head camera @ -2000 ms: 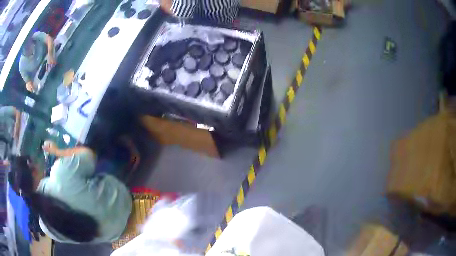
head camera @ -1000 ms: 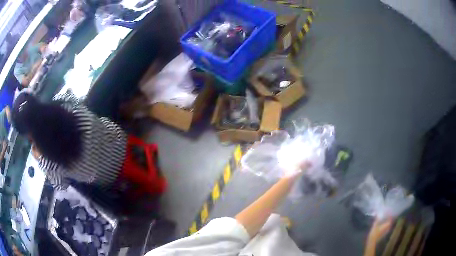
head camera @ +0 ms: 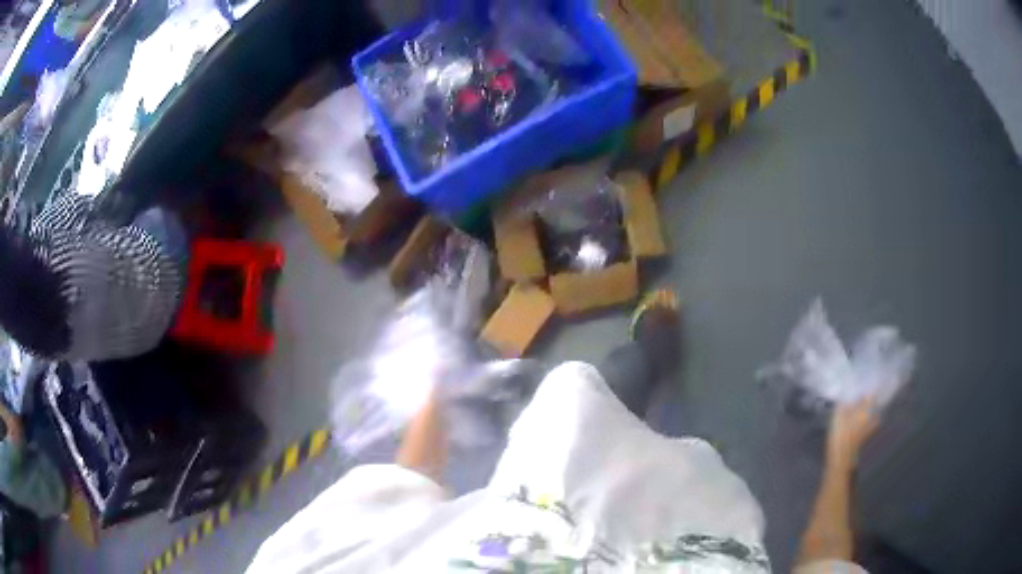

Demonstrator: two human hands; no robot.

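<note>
My left hand (head camera: 426,424) is raised low in the centre-left, closed on a large bunched clear poly bag (head camera: 392,364) that hangs around and over the fingers. Dark shapes show at that bag's right side, too blurred to name. My right hand (head camera: 856,419) is out to the right over the grey floor, closed on the gathered neck of a second clear poly bag (head camera: 824,361). Its crinkled top fans out above the fist. Both hands are blurred, and fingers are partly hidden by the plastic.
Ahead stands a blue tote (head camera: 504,146) holding bags with dark and red things. Open brown cartons (head camera: 594,287) stand below it. A red stool (head camera: 230,294), a person in stripes (head camera: 118,286) and black crates (head camera: 135,443) are left. Yellow-black tape (head camera: 734,112) marks the floor.
The view has moved forward to the tote and cartons, which look closer. My left hand and its bag are now lower and further left. My right hand still holds its bag, slightly higher in view.
</note>
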